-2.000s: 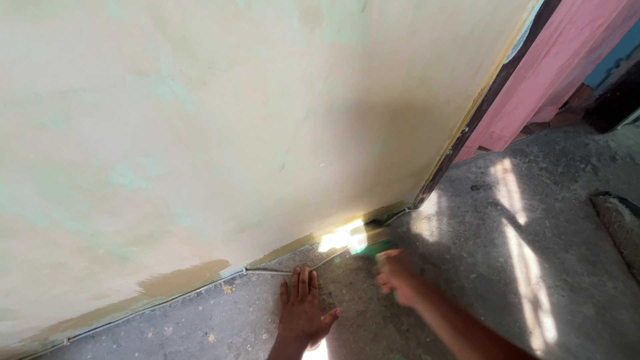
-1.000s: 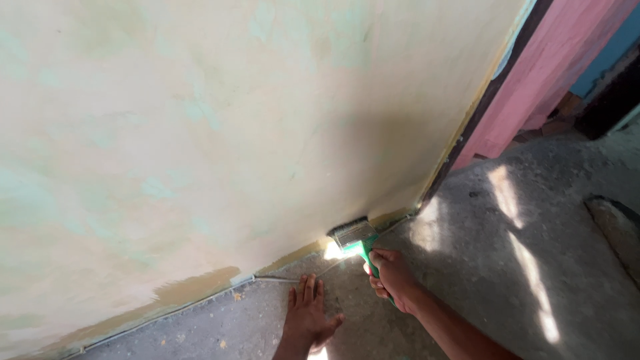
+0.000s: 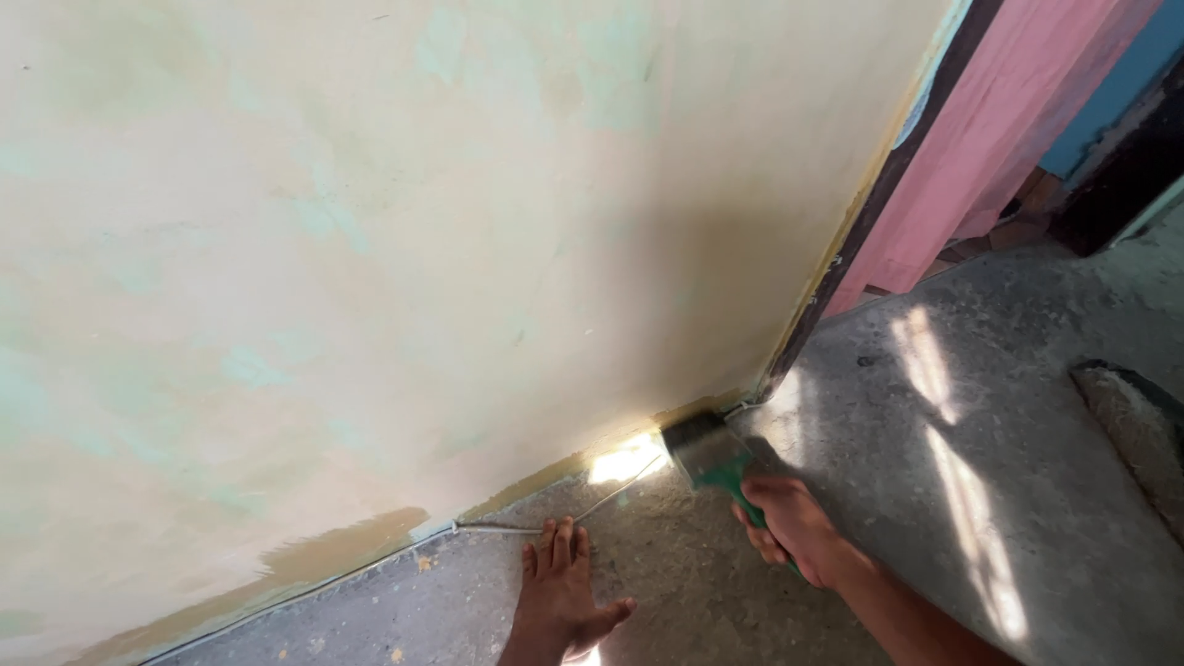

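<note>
My right hand (image 3: 786,527) grips the green handle of a wide paintbrush (image 3: 712,449), slightly blurred. Its dark bristles are at the foot of the pale, patchy wall (image 3: 462,259), near the right-hand corner. My left hand (image 3: 562,587) lies palm down on the concrete floor with its fingers apart, the fingertips on a thin cable (image 3: 499,529). That cable runs along the base of the wall and stands off from it near my fingers. A darker tan band (image 3: 342,550) marks the lower edge of the wall.
A dark door frame edge (image 3: 832,268) bounds the wall at right, with a pink surface (image 3: 980,148) beyond it. Bright sunlight streaks cross the grey concrete floor (image 3: 832,592). A rough-edged grey object (image 3: 1133,430) is on the floor at far right.
From one second ago, the brush in my right hand has moved right along the wall's base, toward the corner. My left hand has stayed on the floor by the cable.
</note>
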